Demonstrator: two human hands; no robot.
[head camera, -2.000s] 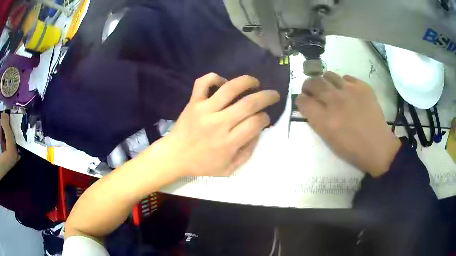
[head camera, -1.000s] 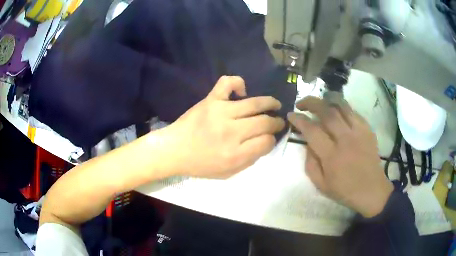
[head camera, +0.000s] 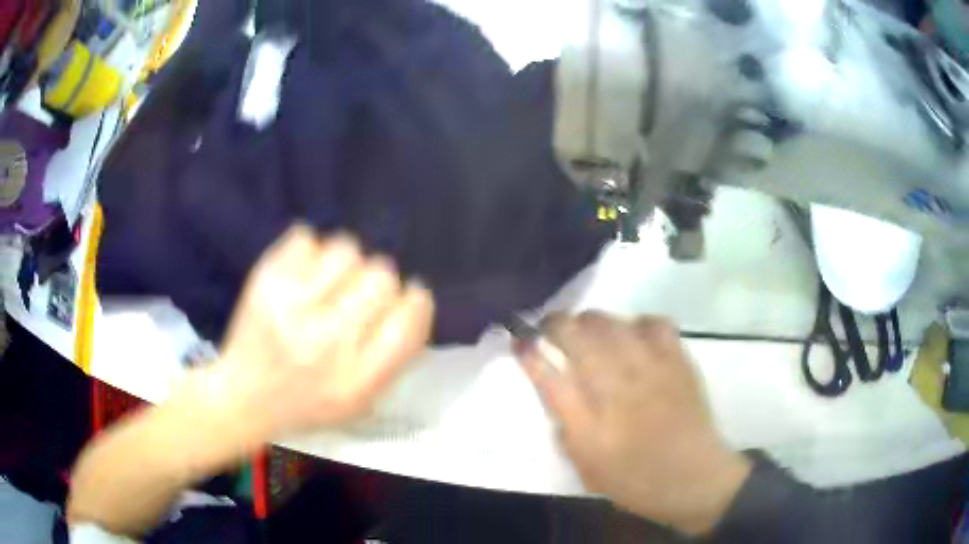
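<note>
A large dark navy cloth (head camera: 372, 138) covers the left and middle of the white table, its right edge beside the needle area of the sewing machine (head camera: 616, 117). My left hand (head camera: 329, 329) is blurred, with curled fingers over the cloth's front edge; whether it grips the cloth cannot be told. My right hand (head camera: 627, 414) is on the front of the table, thumb and fingers pinching a small dark edge at the cloth's lower right corner. Pale fabric or thread near the fingertips is too blurred to tell apart from the table.
Black-handled scissors (head camera: 829, 351) lie at the right, below a white oval pad (head camera: 866, 255). A purple machine part (head camera: 27, 175) and a yellow thread cone (head camera: 83, 81) are at the left. Yellow edging (head camera: 89, 287) runs along the table's left side. A red crate edge (head camera: 260, 483) shows below.
My left hand has moved left, away from the needle. My right hand has moved left and down towards the table's front. The cloth's lower right edge has shifted, and the camera view has turned slightly.
</note>
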